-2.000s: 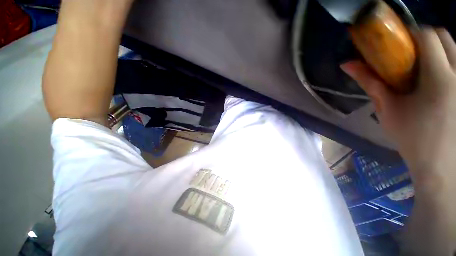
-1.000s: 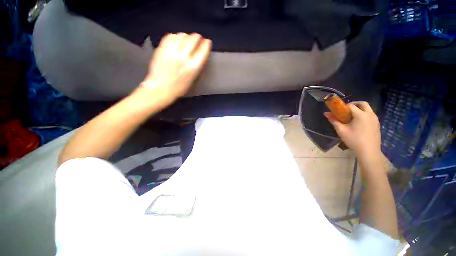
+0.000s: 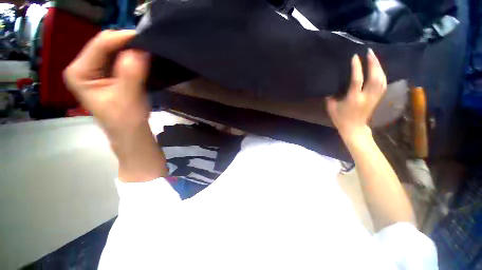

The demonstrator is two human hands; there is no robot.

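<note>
A black garment [image 3: 253,52] is stretched between both hands above the grey padded pressing table [image 3: 232,99]. My left hand [image 3: 113,79] grips its left edge; the hand is blurred. My right hand [image 3: 362,95] grips its lower right edge, with fingertips on the cloth. The cloth hides most of the table. The iron's orange-brown wooden handle [image 3: 419,121] shows upright at the right end of the table, out of my hands; its soleplate cannot be made out.
A white curved surface [image 3: 58,174] is at left. Black and white striped-looking cloth [image 3: 190,153] lies low below the table. A red object [image 3: 63,58] stands at the upper left. Dark glossy material [image 3: 370,18] is beyond the garment. A blue crate [image 3: 465,227] is at the lower right.
My right hand has let go of the iron, which now rests at the right, and has moved onto the garment. My left hand has moved left, and the garment's near edge is lifted.
</note>
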